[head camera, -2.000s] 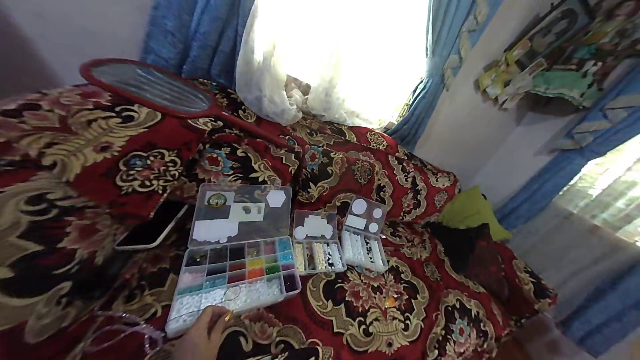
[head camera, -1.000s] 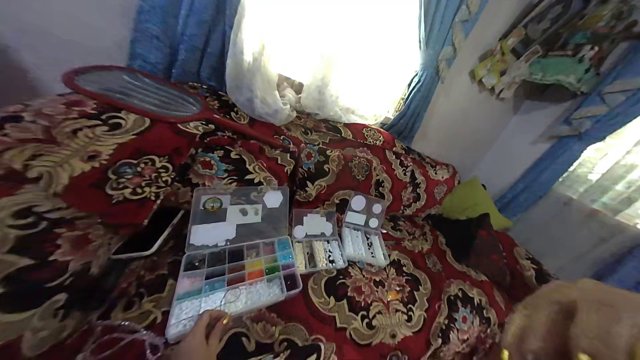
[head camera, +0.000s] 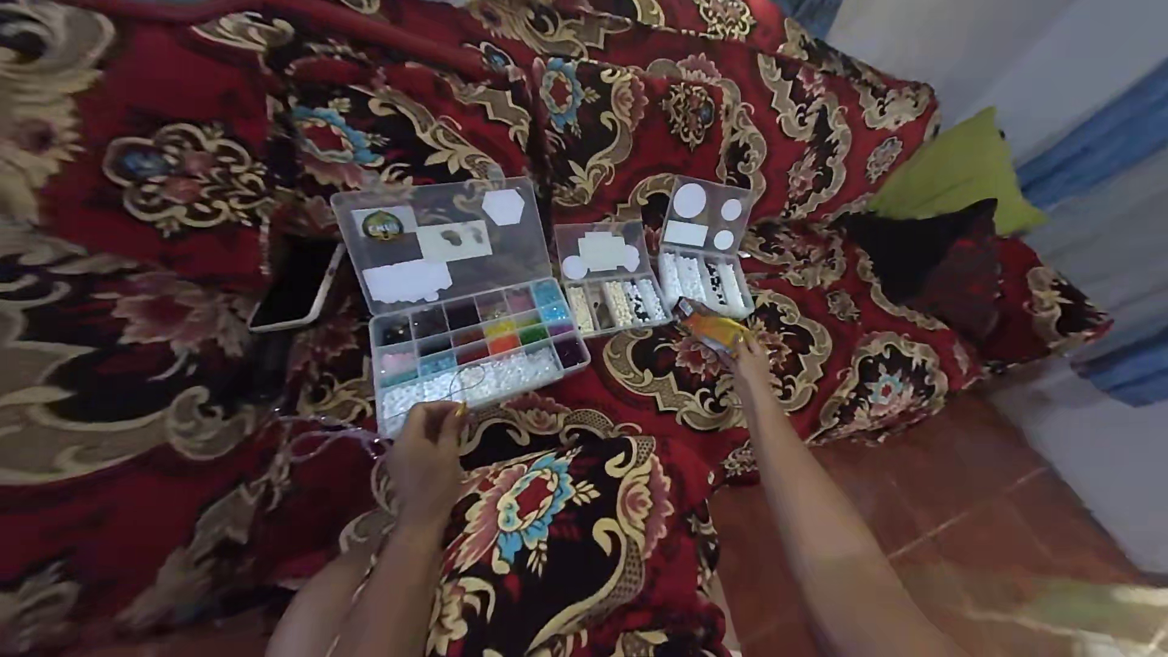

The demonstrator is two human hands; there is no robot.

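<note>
My left hand pinches a thin beading cord at the front edge of a large clear plastic bead organizer, whose lid stands open behind colored and white beads. My right hand holds a shiny orange and yellow packet by its near end, in front of the small bead boxes. To the right of the organizer are two smaller open boxes, a middle one with cream, black and white beads and a right one with mostly white beads. A clear looped strand lies left of my left hand.
A smartphone lies left of the organizer on the red patterned sofa cover. A patterned cushion is between my forearms. Green and dark cushions are at the right, above a tiled floor.
My right hand, blurred at the lower right one second ago, is now by the small boxes with the packet. My left hand stays by the organizer. The view has tilted down.
</note>
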